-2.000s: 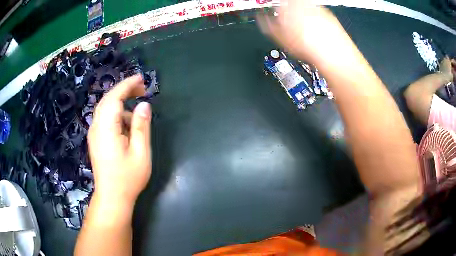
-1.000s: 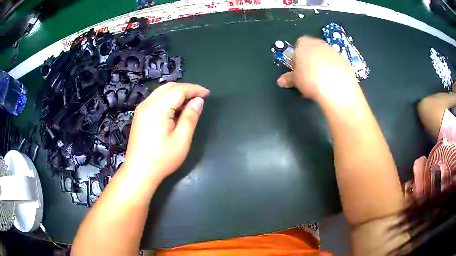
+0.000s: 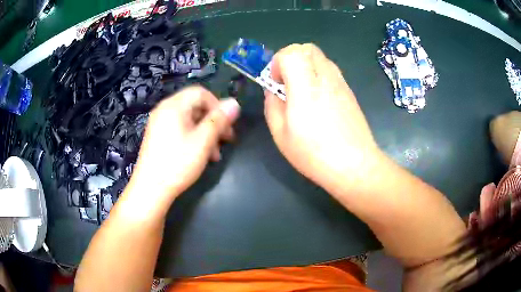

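My right hand [image 3: 320, 108] is shut on a phone mainboard [image 3: 249, 57]. The board's blue end points to the upper left, and a white dotted part shows beside my fingers; the rest is hidden by the hand. My left hand [image 3: 185, 137] is blurred, left of the board and apart from it, with its fingers curled. A small dark thing shows just above its thumb tip; whether the hand holds it I cannot tell. The tangled heap of black plastic brackets [image 3: 103, 94] lies left of and beyond my left hand.
A small overlapping stack of blue and white boards [image 3: 408, 68] lies at the right. A white fan [image 3: 25, 202] and a blue-tinted clear bottle [image 3: 14, 91] are at far left. A white edge strip [image 3: 451, 14] crosses the back. Another person's arm [image 3: 507, 134] and a pink fan [image 3: 511, 185] are at far right.
My right hand has taken a board from near the stack and carried it left, close to my left hand. My left hand stays beside the heap, its fingers now blurred.
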